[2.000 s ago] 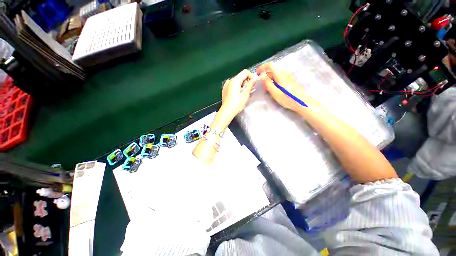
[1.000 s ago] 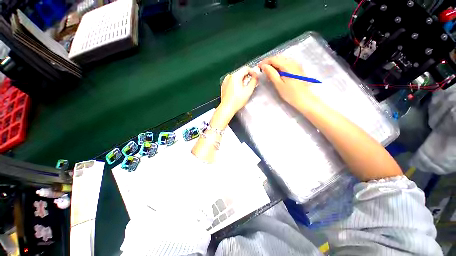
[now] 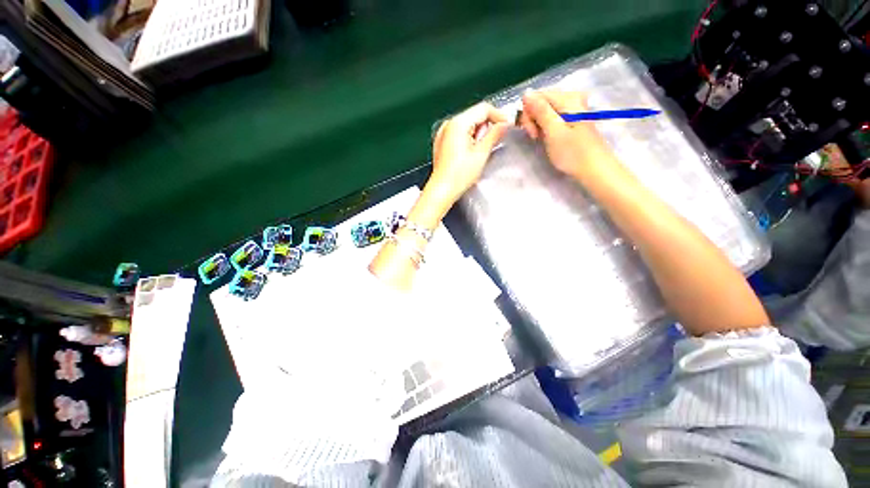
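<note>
A large clear blister tray (image 3: 563, 276) lies at the right of the bench. My left hand (image 3: 465, 148) is over its upper left corner, thumb and fingertips nearly together; I cannot tell whether it holds something small. My right hand (image 3: 563, 133) holds a blue pen (image 3: 615, 114), its rear end pointing right. A small dark thing at my right fingertips is too small to name. Several watch housings (image 3: 283, 258) with teal rims stand along the top of the white backing paper (image 3: 334, 324). Grey adhesive pads (image 3: 418, 381) show near its lower right.
A long pad strip (image 3: 153, 353) lies at left. A red parts tray (image 3: 21, 186) is far left, a white slotted block (image 3: 202, 33) at upper left. Black equipment with red wires (image 3: 782, 67) stands upper right. A blue bin (image 3: 611, 386) is under the tray's lower end. Another person's sleeve (image 3: 820, 276) shows at right.
The pen has swung from pointing down right to nearly level. My hands have moved slightly up and right in the picture, and the fingertips are now a little apart.
</note>
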